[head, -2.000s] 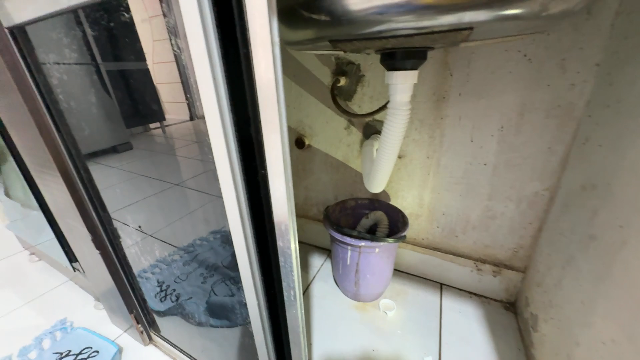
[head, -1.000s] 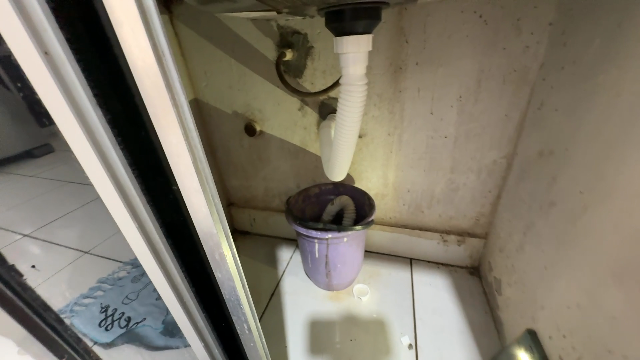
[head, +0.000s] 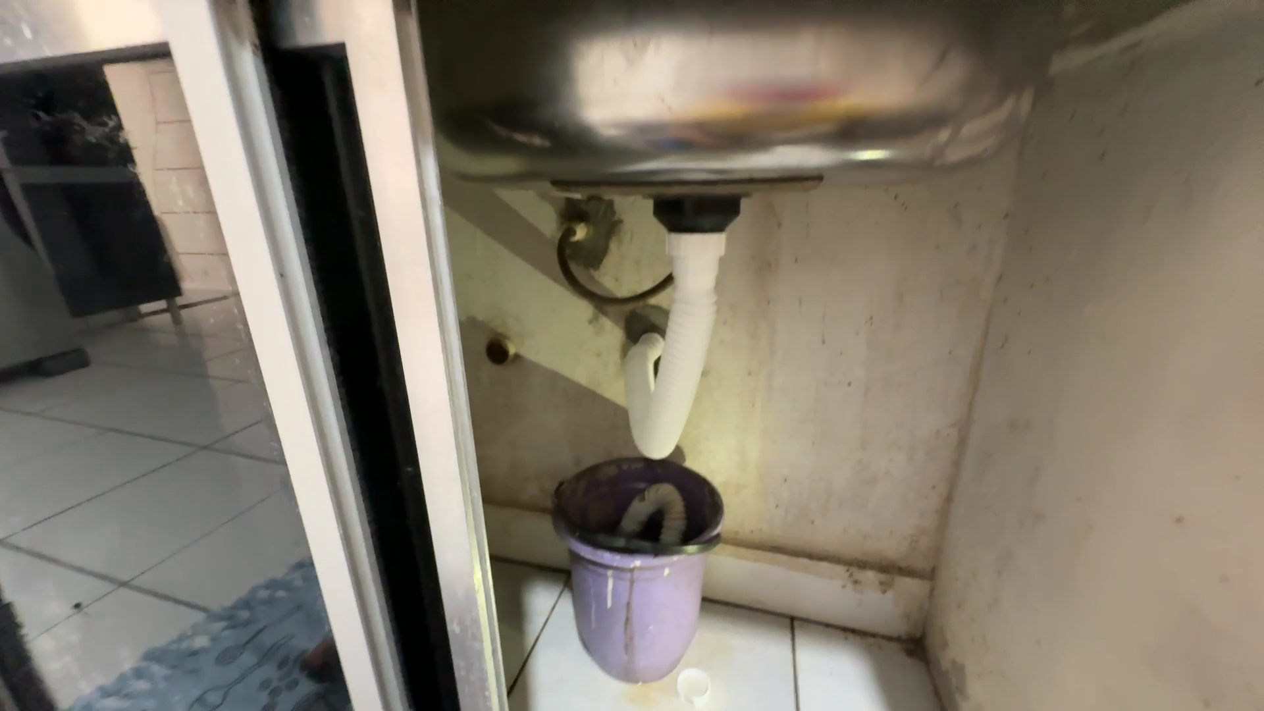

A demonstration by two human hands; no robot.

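Neither of my hands shows in the head view. A white corrugated drain hose (head: 694,326) hangs from the black drain fitting (head: 697,213) beneath the stainless steel sink bowl (head: 731,89). The hose bends in a U and turns up toward the back wall. Below the bend stands a purple plastic bucket (head: 637,612), upright, with a dark handle along its rim. Inside the bucket lies a curved piece of greyish corrugated hose (head: 654,509). A small white ring-shaped piece (head: 693,685) lies on the tiles beside the bucket.
A brown supply hose (head: 607,294) curves along the back wall, near a pipe stub (head: 501,349). Aluminium-framed sliding glass doors (head: 415,355) border the left. A stained side wall (head: 1116,395) bounds the right. A blue patterned mat (head: 237,642) shows at the lower left.
The view has shifted, bringing more of the sink's underside into sight. A dark, light-edged object at the lower right one second ago is out of view. The bucket and hose look unmoved.
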